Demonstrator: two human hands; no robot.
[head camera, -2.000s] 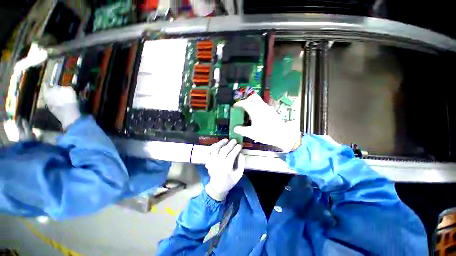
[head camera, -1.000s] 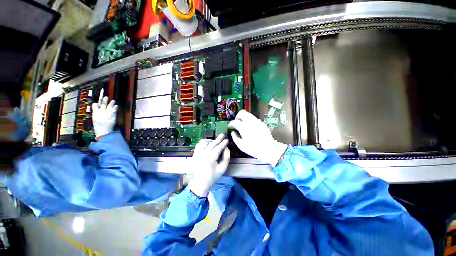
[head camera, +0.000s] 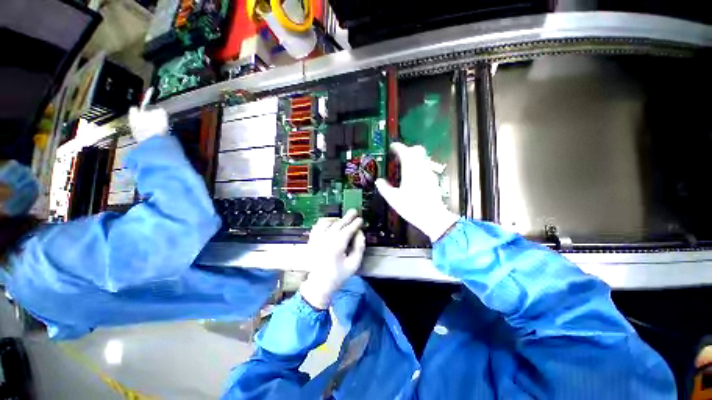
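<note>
The main circuit board (head camera: 312, 209) lies in its dark carrier with red-brown side bars (head camera: 393, 109). A small green board piece (head camera: 353, 200) stands at its lower right, below the multicoloured ring coil (head camera: 361, 170). My left hand (head camera: 334, 254), white-gloved, has its fingertips at the lower end of the small green piece; whether it grips it I cannot tell. My right hand (head camera: 418, 187), white-gloved, is over the right side bar with thumb and fingers apart and nothing seen in it. Pale blocks (head camera: 246, 148), orange-copper coils (head camera: 299, 144) and black round cans (head camera: 254, 212) sit on the board.
Silver rails (head camera: 468, 266) run along the front and back. Small green pieces lie on a green surface (head camera: 425, 125) right of the carrier, before dark cross bars (head camera: 485, 148). Another person in a blue smock (head camera: 156, 226) reaches over boards at left. A yellow loop (head camera: 285, 16) is behind the rail.
My right hand has moved off the small green piece to the right and opened. My left hand stays near it. The other person's hand has moved up and left toward the back rail.
</note>
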